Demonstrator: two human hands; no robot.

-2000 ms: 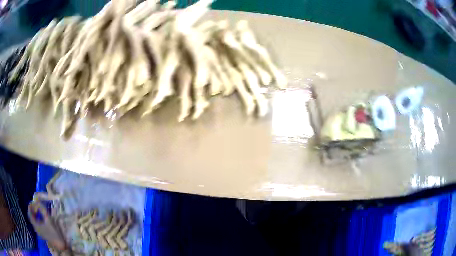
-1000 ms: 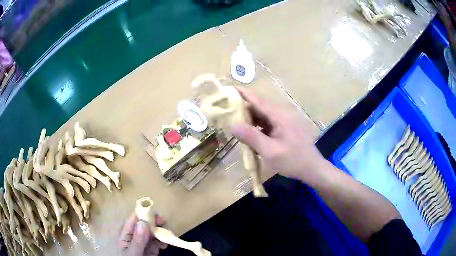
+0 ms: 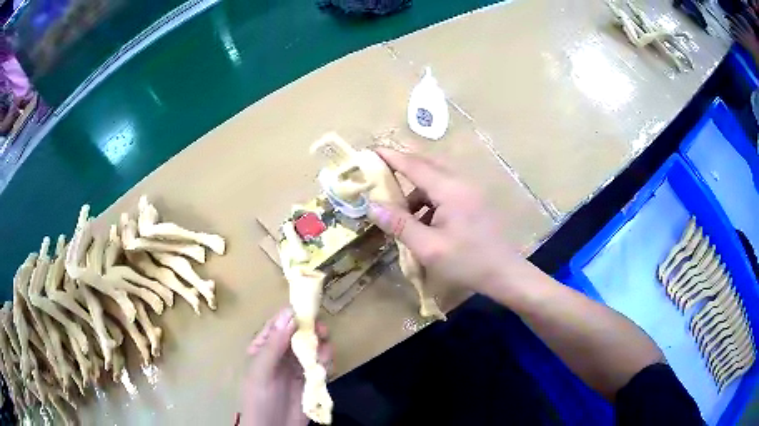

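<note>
My right hand grips a cream body piece by its hip; its open loop points up and its one leg hangs down. My left hand holds a loose cream leg part, foot toward me, its thigh end up at the near left edge of the glue stand. A red pad lies on the stand's yellowish crusted top. A white oval dish at the stand's far edge is partly hidden behind the body piece. The leg and the body piece are apart.
A pile of joined bodies lies at left. A white glue bottle lies beyond the stand. Loose cream parts are at far right. A blue tray holds slim cream pieces. A green surface runs behind.
My left hand has moved right and up, bringing the leg part upright to the stand. My right hand still holds the body piece, nearly in place. The view has shifted slightly.
</note>
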